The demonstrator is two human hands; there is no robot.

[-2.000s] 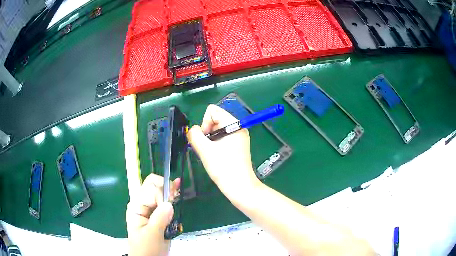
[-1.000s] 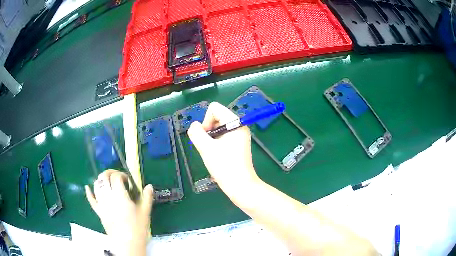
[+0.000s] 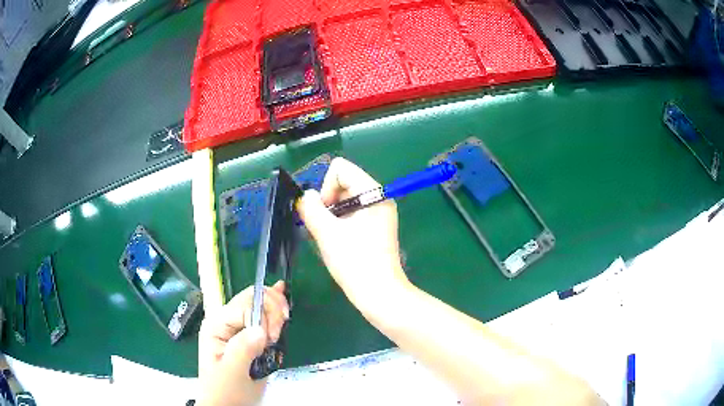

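My left hand [image 3: 242,337] holds a phone middle frame [image 3: 274,254] on edge by its lower part, so it looks like a dark upright bar. My right hand [image 3: 353,226] holds a marker pen [image 3: 405,184] with a blue cap on its rear end. My right fingertips are close beside the upper side of the held frame, and they hide the pen's tip. Behind my hands, a frame with a blue film [image 3: 250,218] lies on the green belt [image 3: 611,174]. Another frame behind it is partly hidden by my right hand.
More frames lie on the belt, one to the right [image 3: 516,214] and one to the left [image 3: 163,281]. A red tray [image 3: 365,55] holding dark frames [image 3: 291,75] and a black tray [image 3: 611,36] are behind. A yellow-white strip [image 3: 208,238] crosses the belt. A spare pen [image 3: 631,377] lies at the white edge.
One second ago my left hand was over a frame left of the strip; now it holds a frame upright by my right hand. The belt's frames have shifted left, and another shows at the far right.
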